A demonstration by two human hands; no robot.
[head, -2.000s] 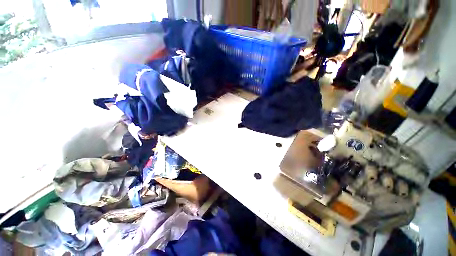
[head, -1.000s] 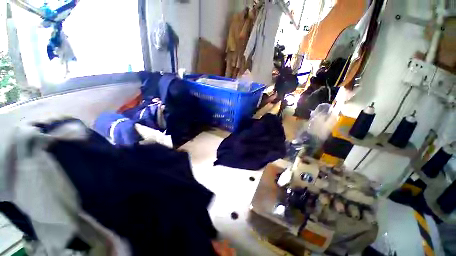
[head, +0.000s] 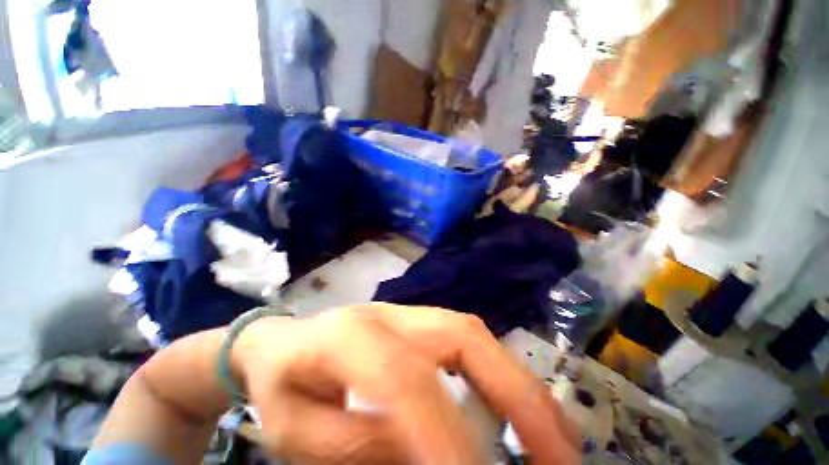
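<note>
My left hand (head: 382, 381) reaches in from the lower left, large, close and blurred, with a green band on the wrist. Its fingers are bent and apart, and I see nothing in it. The fingertips are partly cut off by the bottom edge. It covers much of the white table (head: 350, 272) and part of the overlock machine (head: 627, 418) at the lower right. A dark navy cloth piece (head: 491, 259) lies crumpled on the table beyond the hand. My right hand is not in view.
Bundles of navy cut pieces (head: 186, 281) with white pieces (head: 250, 262) lie by the wall. A blue plastic crate (head: 423, 186) stands behind the table. Navy thread cones (head: 723, 300) stand at right, near yellow-black striping (head: 650, 318). A grey cloth heap (head: 68, 400) is at lower left.
The large navy and pale cloth raised at the left a second ago is out of view. My left hand has come in across the lower middle. The view has shifted.
</note>
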